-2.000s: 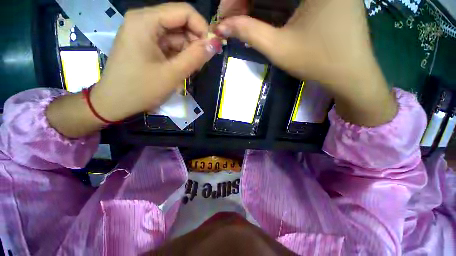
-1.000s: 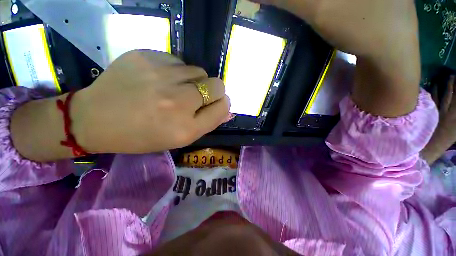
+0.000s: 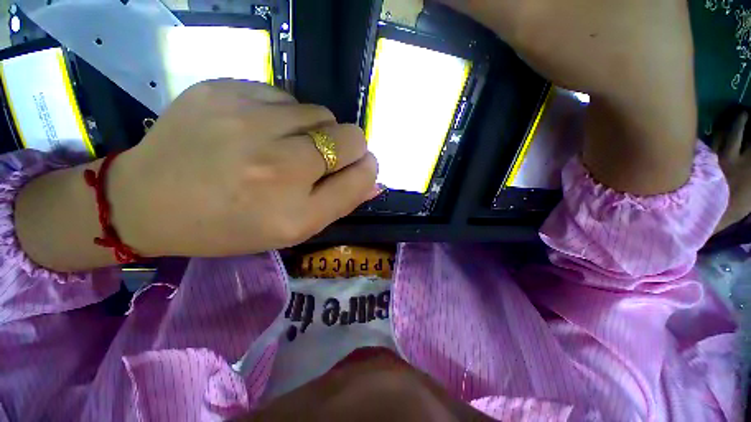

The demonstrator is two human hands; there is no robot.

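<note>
The black phone tray (image 3: 329,49) holds several open phones in a row. The middle phone (image 3: 412,202) has a bright white battery (image 3: 412,115) with yellow edges. My left hand (image 3: 255,169), with a ring, lies curled at this phone's lower left corner. Its fingertips are mostly hidden, so I cannot tell if it grips something. A whitish release liner (image 3: 115,45) lies slantwise over the phones at the upper left and runs towards my left hand. My right hand (image 3: 560,41) reaches over the phone's upper end. Its fingers are cut off by the top edge.
Another phone with a greyer battery (image 3: 550,140) sits to the right, partly under my right arm. Small pale scraps (image 3: 741,37) lie on the green mat at the upper right. Another person's hand (image 3: 729,173) shows at the right edge.
My hands have parted from above the tray: the left came down to the middle phone's near end, the right moved up out of view. The tray looks nearer. Little changed in the last second.
</note>
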